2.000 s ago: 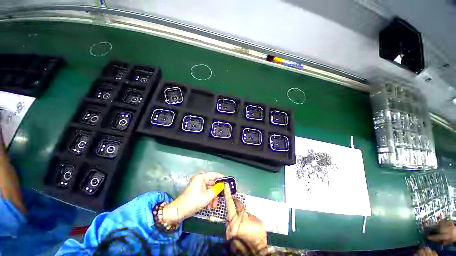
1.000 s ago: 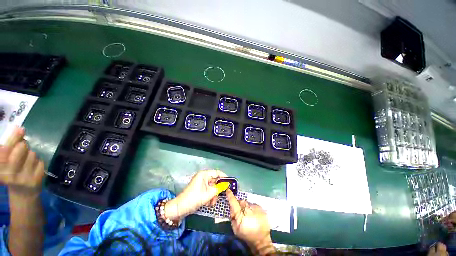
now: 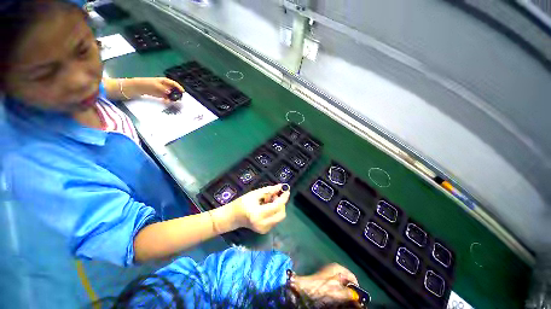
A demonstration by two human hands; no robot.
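Note:
My left hand (image 3: pixel 326 283) is at the bottom, its yellow finger cot beside a dark watch housing (image 3: pixel 361 295) that it holds near the bottom edge. My right hand is out of the picture. The nearer black foam tray (image 3: pixel 341 232) lies beyond my left hand, with bright-rimmed housings in its pockets and one pocket without a housing. A second foam tray (image 3: pixel 252 158) with housings lies to its left, partly hidden by another person's hand.
A person in a blue smock sits at left, one hand (image 3: pixel 263 208) over the second tray holding a small dark piece, the other hand (image 3: pixel 158 89) with a dark piece. White paper (image 3: pixel 187 124), another black tray (image 3: pixel 211 90) and a marker (image 3: pixel 447 185) on the back ledge also show.
The view has swung left, bringing the neighbouring person into sight. My right hand, the dot sheet, the clear trays and the black bin have left the picture. My left hand still holds the housing.

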